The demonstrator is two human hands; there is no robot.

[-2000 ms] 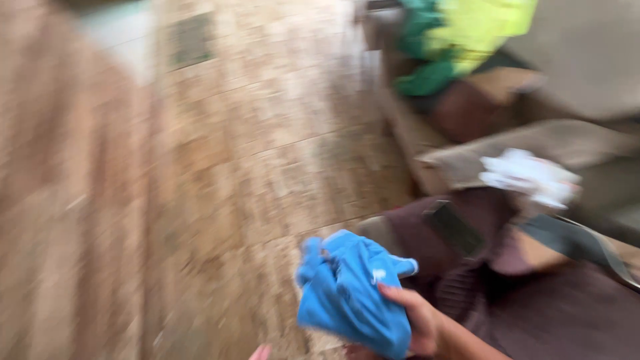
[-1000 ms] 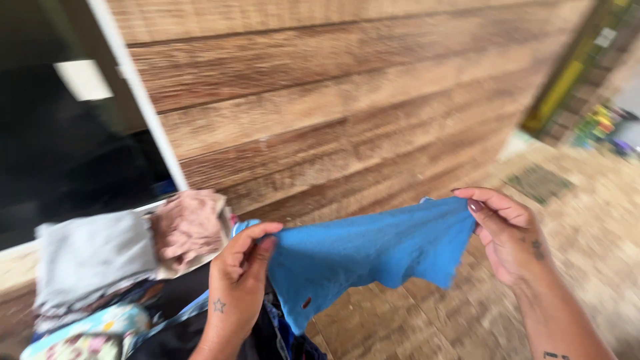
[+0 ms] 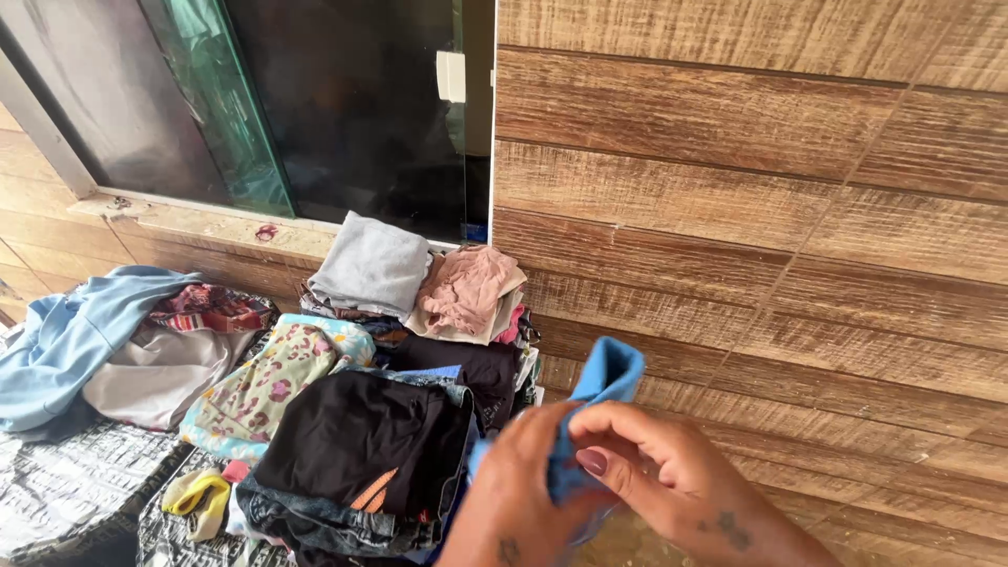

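A blue cloth garment, bunched up, is between my two hands at the lower right of the middle. My left hand, blurred, is closed around its lower part. My right hand touches it from the right, thumb and fingers curled against the cloth. Just left of my hands lies a stack topped by a black garment over denim. Behind it are a folded grey cloth and a pink garment on further piled clothes. A leopard-print folded cloth lies to the left.
Light blue clothing and a beige cloth lie loosely at the far left on a patterned black-and-white cover. A small yellow item is near the front. Behind stand a sliding glass window and a wood-look wall.
The blue garment, held stretched between both hands a second ago, is now bunched up with my hands close together. The view has swung left onto the piled clothes.
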